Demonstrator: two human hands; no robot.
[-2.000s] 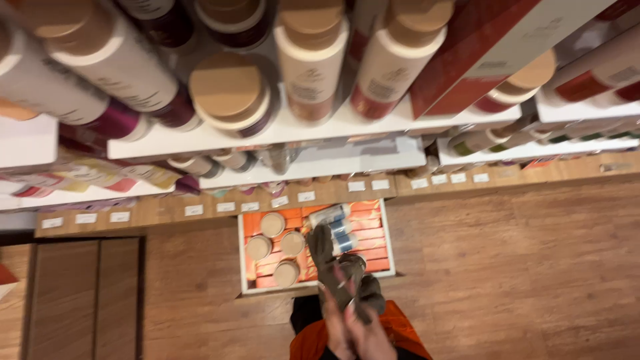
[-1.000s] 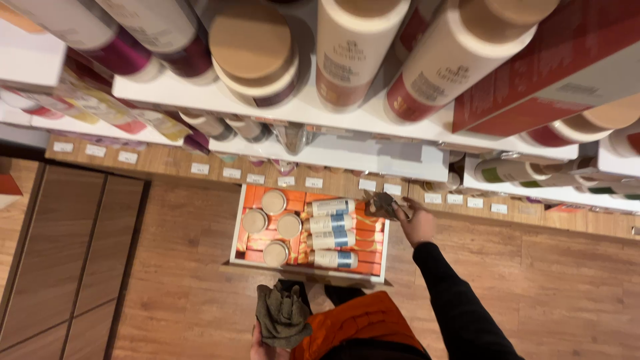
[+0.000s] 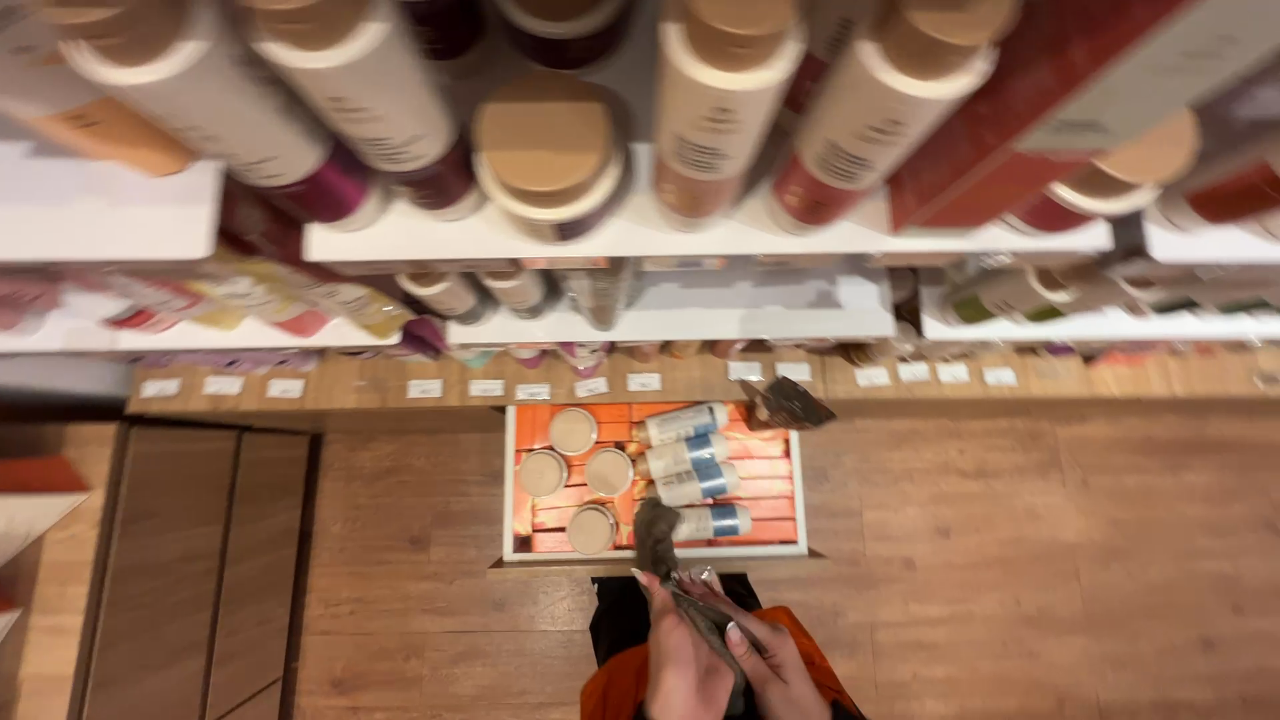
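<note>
A crumpled grey-green cloth [image 3: 656,535] is gripped between both hands at the lower middle. My left hand [image 3: 680,650] closes on its left side, and my right hand [image 3: 765,645] holds it from the right, near a small clear shiny item. Past the hands an open drawer [image 3: 509,480] holds orange boxes, several round tan-lidded jars [image 3: 573,431] at its left and several white and blue tubes [image 3: 683,425] at its right. The cloth's end hangs over the drawer's near edge, partly covering the nearest tube. A dark, glossy packet [image 3: 788,403] lies at the drawer's back right corner.
White shelves [image 3: 700,240] with bottles [image 3: 725,120], a large tan-lidded jar [image 3: 545,145] and red boxes stand close above the drawer. A wooden ledge [image 3: 690,385] carries small tags. At the left is a brown cabinet [image 3: 165,570]; wood floor [image 3: 1000,560] extends to the right.
My right hand has moved from the drawer's back right corner to the cloth beside my left hand. The dark packet it was at a second ago now lies there without a hand on it.
</note>
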